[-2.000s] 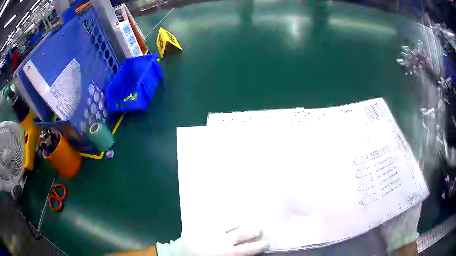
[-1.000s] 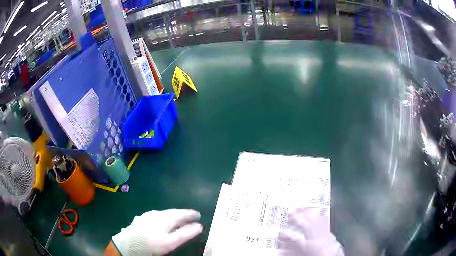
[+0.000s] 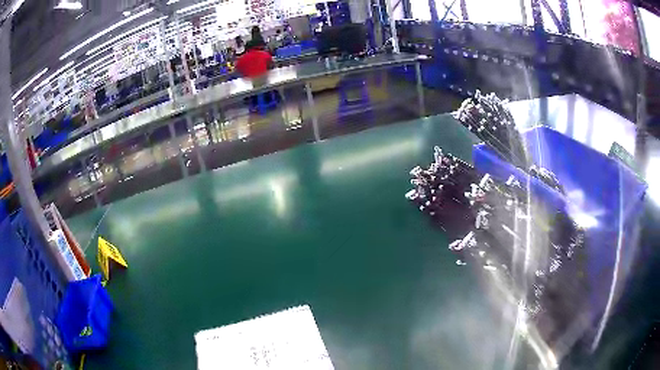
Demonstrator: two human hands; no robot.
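A white printed sheet (image 3: 264, 340) lies on the green bench mat (image 3: 289, 253) at the bottom of the view, cut off by the lower edge. Its print is too washed out to read. Neither of my hands is in the picture. To the right, several black wire bundles with white tips (image 3: 440, 181) lie on the bench beside and against a blue plastic bin (image 3: 579, 162). Glare streaks cover part of them.
At the left stand a small blue parts bin (image 3: 85, 314) with green bits, a yellow sign (image 3: 110, 256) and the blue perforated file holder (image 3: 29, 249). White sheets lie behind the large bin. A person in red (image 3: 253, 63) is beyond a far bench.
The view has swung right and up, bringing in the wire bundles and large blue bin. Both gloved hands have left the picture. The fan, pen cup and scissors are out of view.
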